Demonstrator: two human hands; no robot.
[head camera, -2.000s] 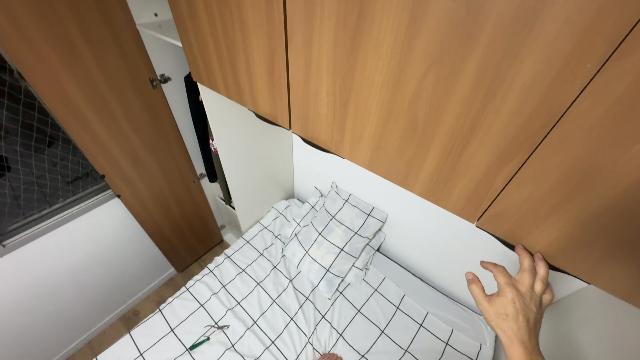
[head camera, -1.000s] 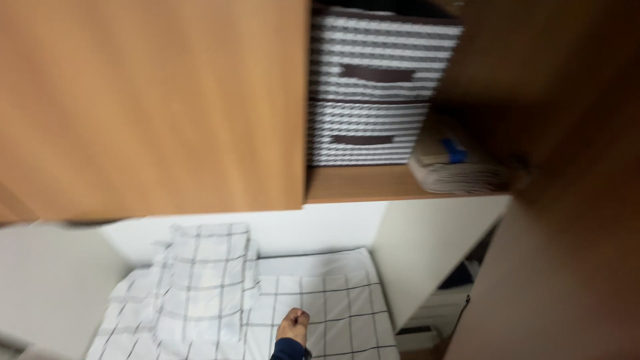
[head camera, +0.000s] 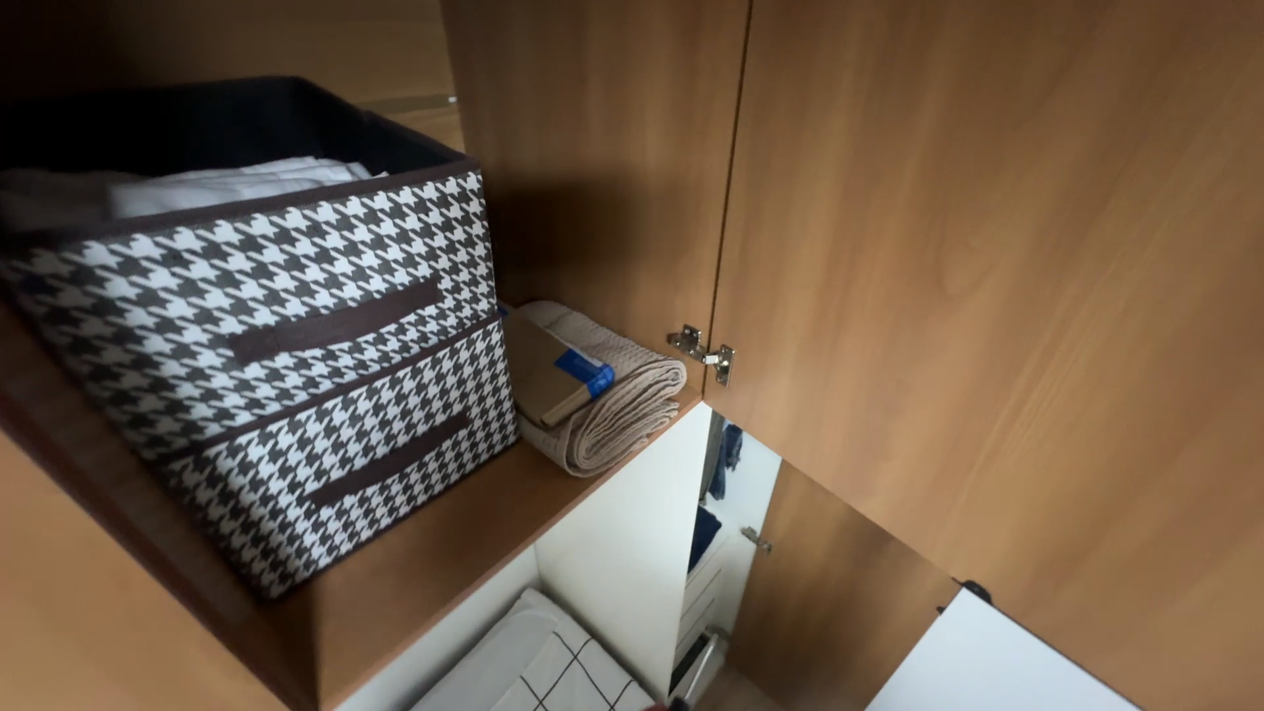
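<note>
Neither my left hand nor my right hand can be made out; a tiny sliver at the bottom edge is too small to identify. Two stacked houndstooth fabric storage boxes stand in the open overhead cupboard, the upper box (head camera: 296, 281) above the lower box (head camera: 365, 464). Each has a dark strap handle on its front. Folded white cloth (head camera: 242, 186) lies in the open top of the upper one. Right of the boxes, a folded beige textile (head camera: 632, 405) rests on the wooden shelf (head camera: 425, 553), with a flat brown item (head camera: 543, 380) bearing a blue label against it.
A wooden cupboard door (head camera: 968, 247) stands open at the right on a metal hinge (head camera: 706, 355). Below are a white side panel (head camera: 622, 553), a bed with a checked sheet (head camera: 578, 671), and a lower wardrobe holding dark clothes (head camera: 703, 533). A white panel (head camera: 997, 657) juts in at lower right.
The overhead doors were shut two seconds ago; one second ago a compartment stood open, showing the boxes. The hand seen low in the middle then has dropped out of sight. The view has swung strongly.
</note>
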